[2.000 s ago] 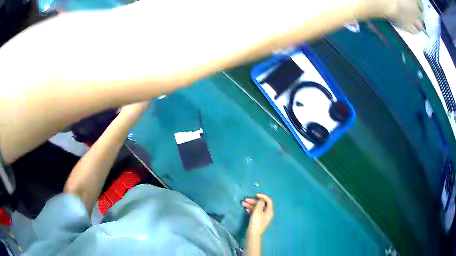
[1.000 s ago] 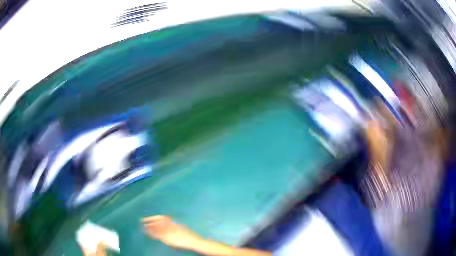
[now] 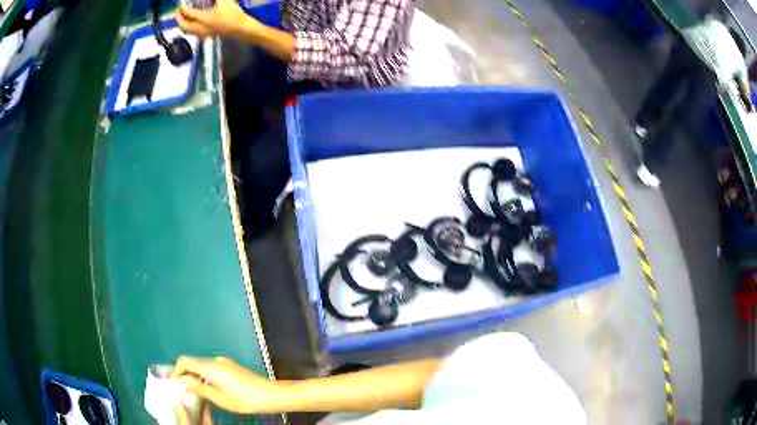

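A small white sheet [image 3: 158,397] is held over the bench at the bottom left of the view. My left hand [image 3: 192,410] is cut off by the bottom edge and holds the sheet from below. My right hand [image 3: 222,383] reaches in from the right, its fingertips closed at the sheet's upper right edge. Small details on the sheet are too blurred to tell. A large blue bin [image 3: 448,120] stands beside the bench, with several black headsets [image 3: 448,241] on its white bottom, mostly toward the near and right sides.
The green bench [image 3: 170,241] runs up the left. A blue-rimmed tray [image 3: 114,397] with dark round parts is at bottom left. Another tray [image 3: 170,95] holds a black rectangle at top left, where a person's hand [image 3: 217,18] holds a headset. Another person [image 3: 701,62] is at top right.
The view has swung right, bringing the blue bin into sight. My right hand, apart from the white sheet one second ago, now meets it beside my left hand.
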